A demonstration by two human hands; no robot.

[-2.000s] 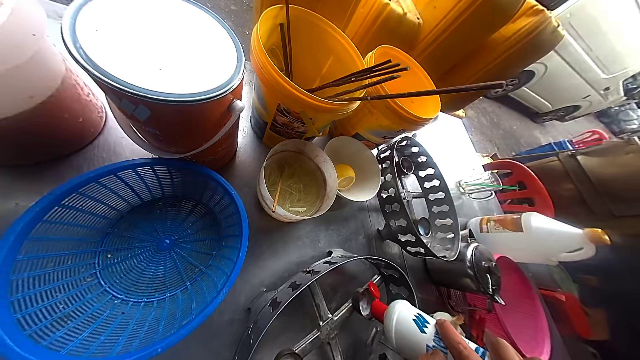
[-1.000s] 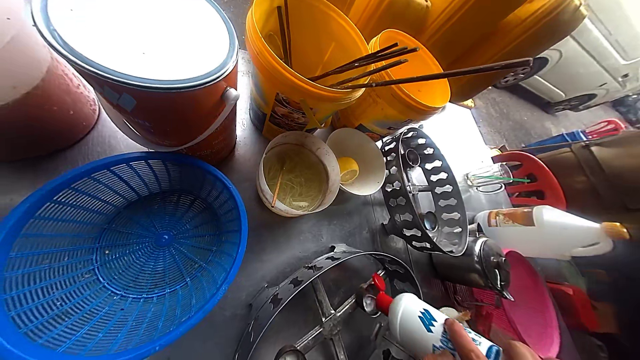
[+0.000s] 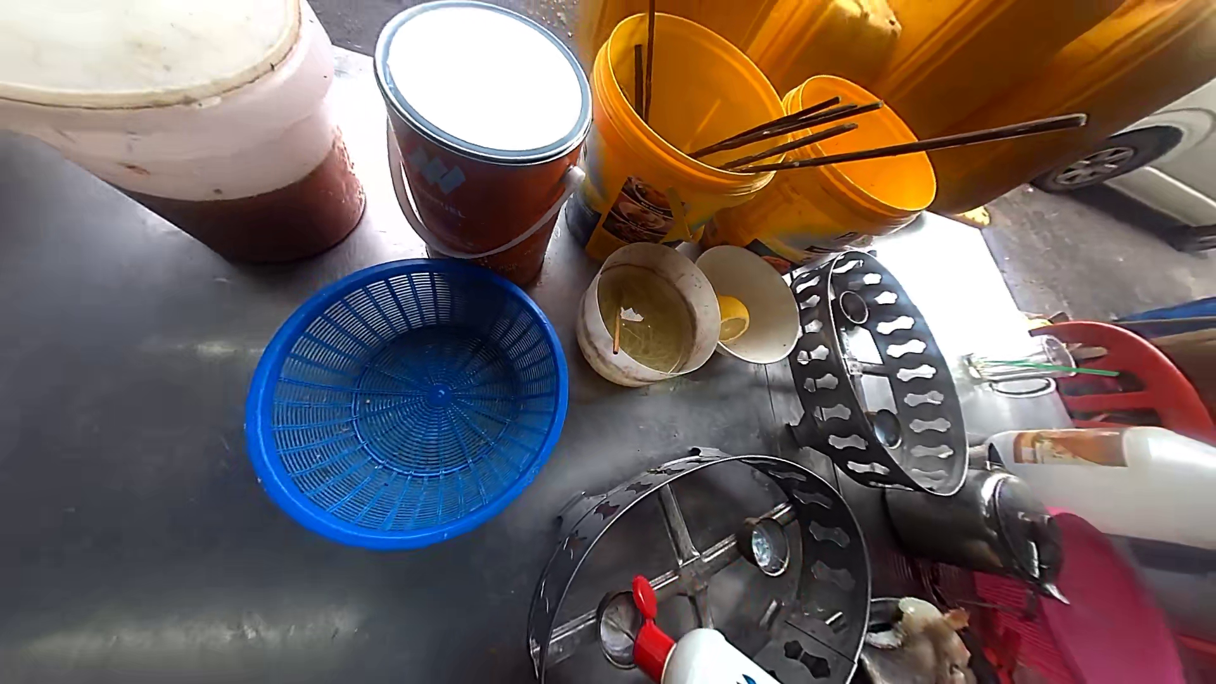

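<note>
A white bottle (image 3: 714,659) with a red flip-top cap enters at the bottom edge, tilted with its cap toward a round metal frame (image 3: 692,568). This frame has a cut-out rim, crossed bars and small metal cups. Whatever holds the bottle lies below the picture, and neither of my hands is visible. Behind the frame stand a whitish tub (image 3: 648,313) of cloudy yellowish liquid with a small stick in it, and a cream bowl (image 3: 760,309) with a yellow piece inside. A second cut-out metal ring (image 3: 879,375) stands on edge at the right.
A blue plastic basket (image 3: 408,404) sits on the metal table (image 3: 123,475). Behind it are a brown lidded bucket (image 3: 484,133), a large white tub (image 3: 228,133) and yellow buckets (image 3: 684,104) with metal rods. At right are a metal pitcher (image 3: 969,527), a plastic jug (image 3: 1092,475) and a pink basin (image 3: 1111,589).
The fingers seen on the white bottle in both earlier frames are out of view now, and less of the bottle shows. The view has shifted, showing more of the table's left side.
</note>
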